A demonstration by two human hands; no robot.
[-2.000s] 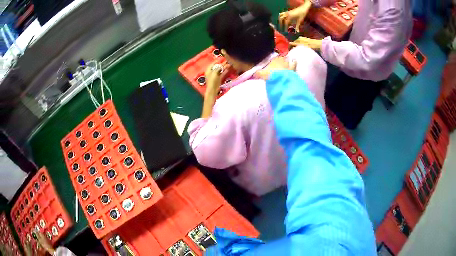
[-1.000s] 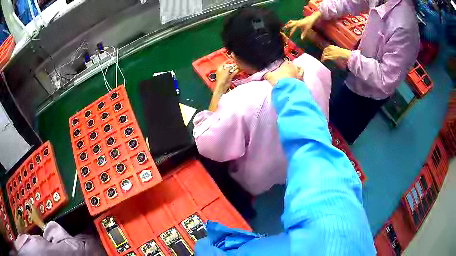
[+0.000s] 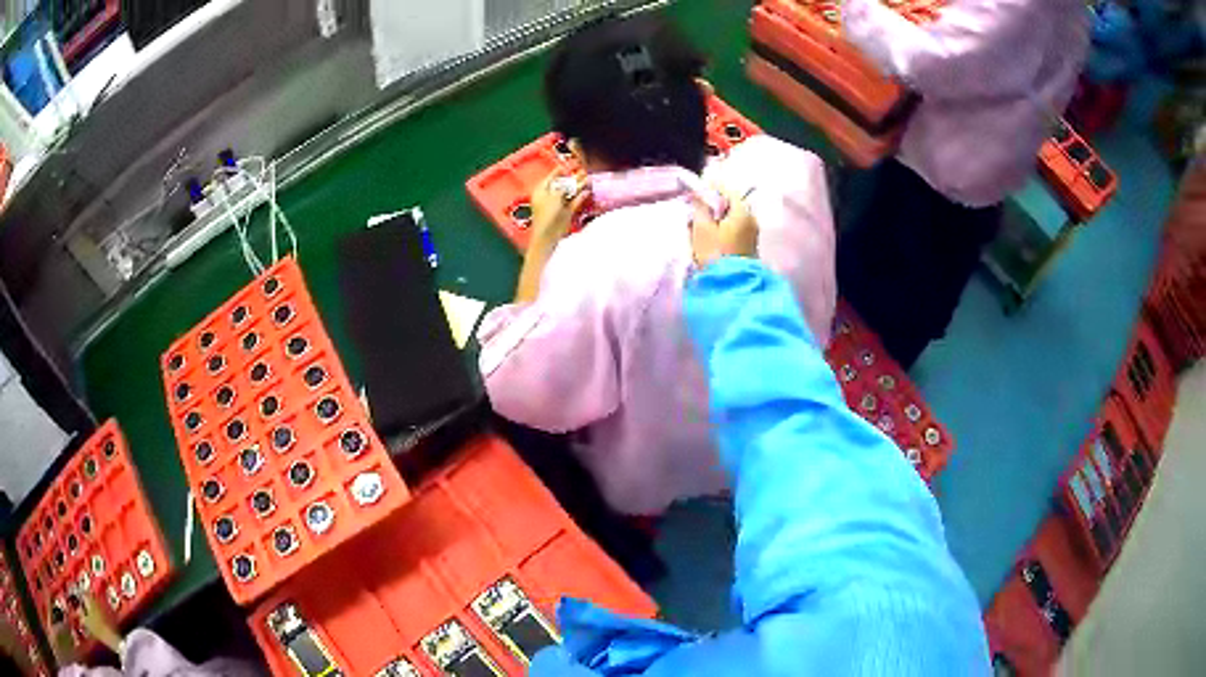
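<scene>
My right hand, in a blue sleeve, is at the upper back of a seated person. Its fingers are closed on the pink collar of that person's garment. My left hand is out of sight; crumpled blue cloth shows at the bottom edge. Beside it lies a red-orange tray with several open-backed phones in its near pockets. The phones show circuit boards and dark batteries, and some are cut off by the picture's edge.
The green bench holds a tray of round parts, a black flat object and white cables. Another person in pink stands at right by stacked trays. More trays line the far right.
My right hand has moved from resting by the neck to slightly lower, with the collar now between its fingers. The standing person's hands have gone out of sight. The view has shifted.
</scene>
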